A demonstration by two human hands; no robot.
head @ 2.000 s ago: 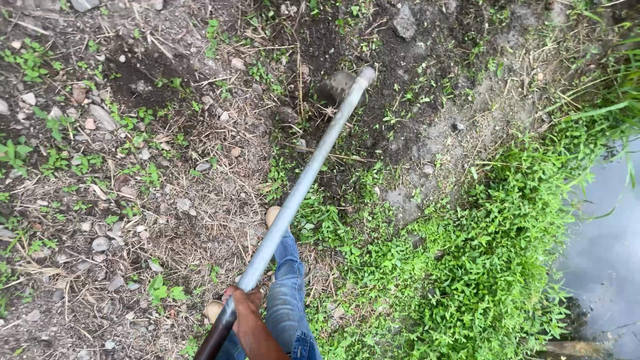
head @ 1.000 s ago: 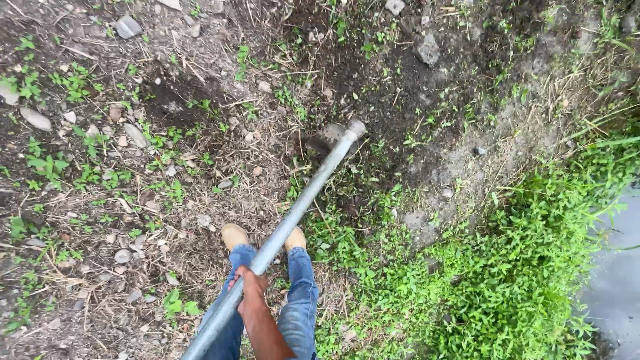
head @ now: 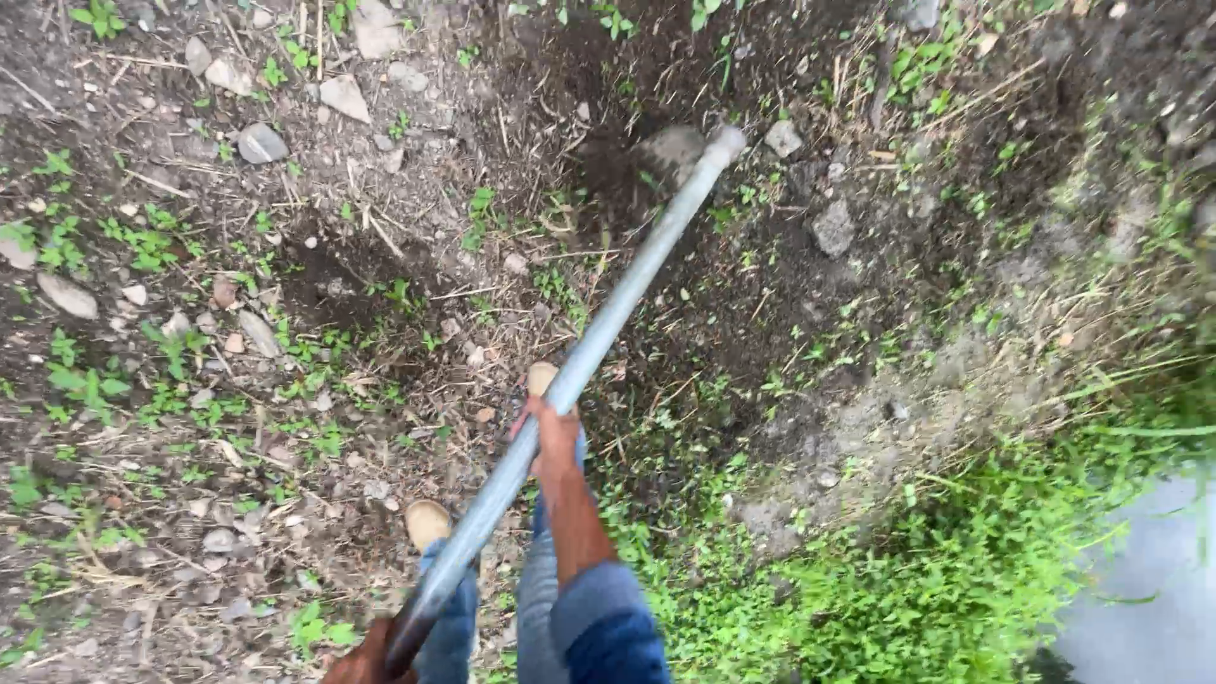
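Note:
A long grey metal pole, the handle of a hoe-like tool [head: 617, 328], runs diagonally from the bottom left to the upper middle. Around its middle my right hand [head: 556, 437] is closed, the blue sleeve cuff behind it. My left hand [head: 370, 655] grips the dark lower end at the bottom edge, partly cut off by the frame. At the far end, a dull, soil-coloured blade [head: 673, 150] lies against dark loose soil; its edge is blurred.
Both feet in tan shoes [head: 427, 524] stand on stony ground with straw and small weeds. Stones [head: 262, 143] lie at the upper left. Dense green plants [head: 855, 598] border water [head: 1140, 579] at the lower right.
My right hand and its blue sleeve have come higher into view, and my left hand now shows at the pole's lower end. The feet have shifted apart. The view has moved over the ground.

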